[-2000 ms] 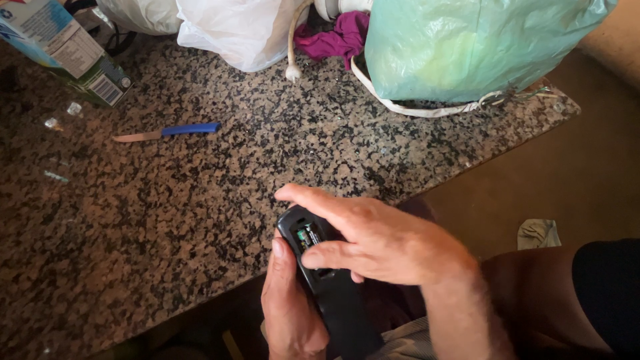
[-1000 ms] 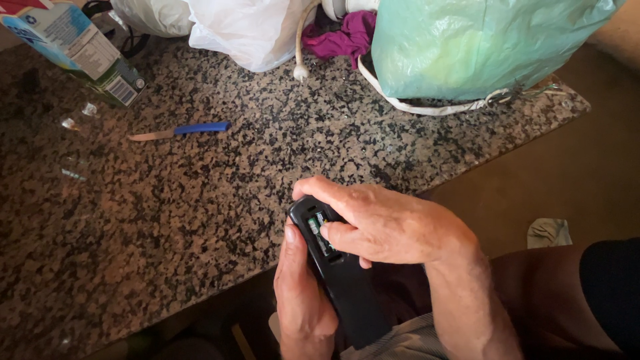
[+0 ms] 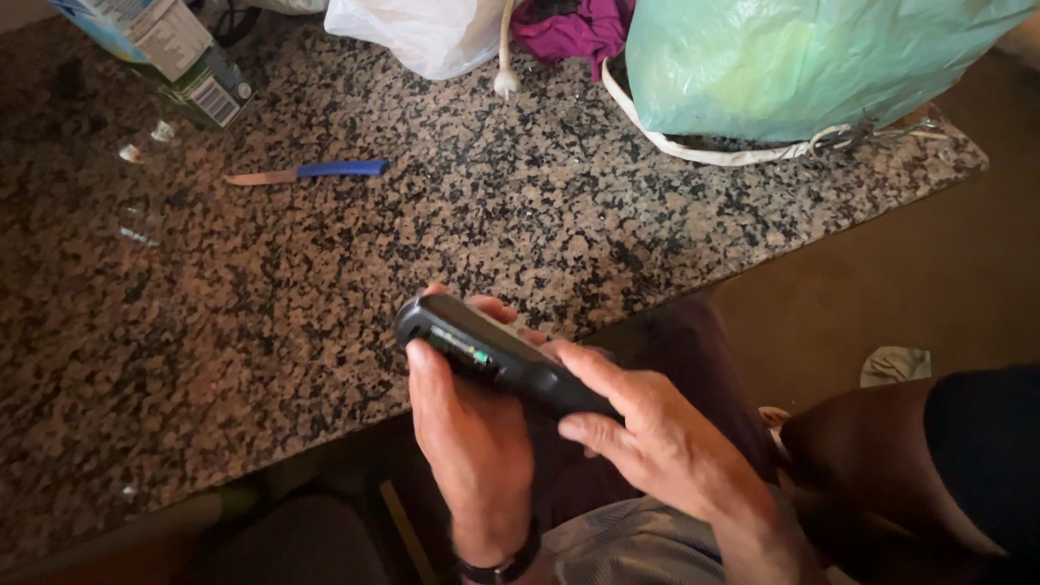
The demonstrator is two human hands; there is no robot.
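Observation:
A black remote control (image 3: 520, 366) is held tilted on its side over the front edge of the counter, its battery compartment uncovered with batteries (image 3: 459, 345) partly visible inside. My left hand (image 3: 471, 439) wraps the upper end, thumb beside the compartment and fingertips showing behind the far side. At the lower end, my right hand (image 3: 666, 431) grips the remote between thumb and fingers. Both hands touch it at once. A dark band circles my left wrist.
On the speckled granite counter (image 3: 487, 211) lies a knife with a blue handle (image 3: 341, 168). A carton (image 3: 191, 65) stands back left. White (image 3: 431, 32) and green (image 3: 780, 65) plastic bags, a magenta cloth (image 3: 573, 32) and a white cord (image 3: 691, 153) lie along the back. Small scraps (image 3: 146, 142) rest near the carton.
The remote has turned onto its side. My right hand has moved from the battery compartment to the remote's lower end, and my left fingers now show behind it.

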